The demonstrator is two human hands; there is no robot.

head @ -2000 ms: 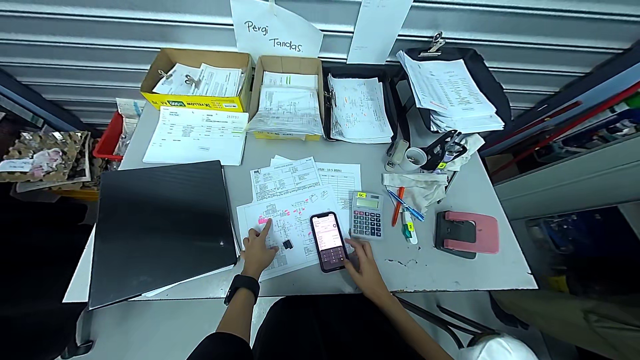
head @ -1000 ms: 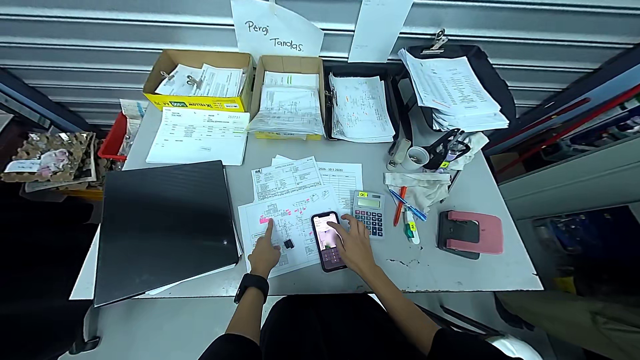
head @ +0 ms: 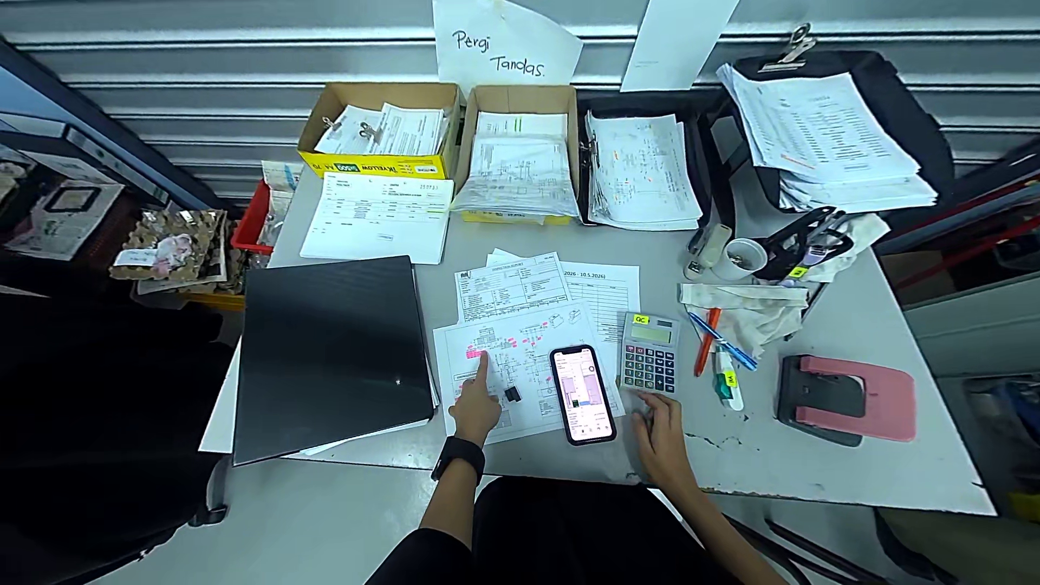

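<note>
My left hand [head: 476, 406], with a black watch on its wrist, points its index finger at a pink-highlighted part of a printed drawing sheet [head: 532, 406]. A small black object [head: 512, 394] lies on that sheet. The smartphone [head: 582, 394] lies face up with a lit screen, partly over the sheet's right side. My right hand [head: 662, 439] rests on the table to the right of the phone, fingers just below the calculator [head: 649, 355], holding nothing. Further printed papers [head: 513, 286] lie behind the drawing sheet.
A black folder [head: 333, 357] lies left. Paper-filled boxes [head: 520, 99] and a black tray [head: 642, 171] stand behind. To the right are pens [head: 708, 341], a correction pen [head: 728, 380], a white cup [head: 741, 258], cloth [head: 751, 313], a pink hole punch [head: 873, 402] and a clipped paper stack [head: 837, 138].
My right hand, over the phone one second ago, has moved right and down onto the table. The phone's screen shows a different view. My left hand still points at the sheet.
</note>
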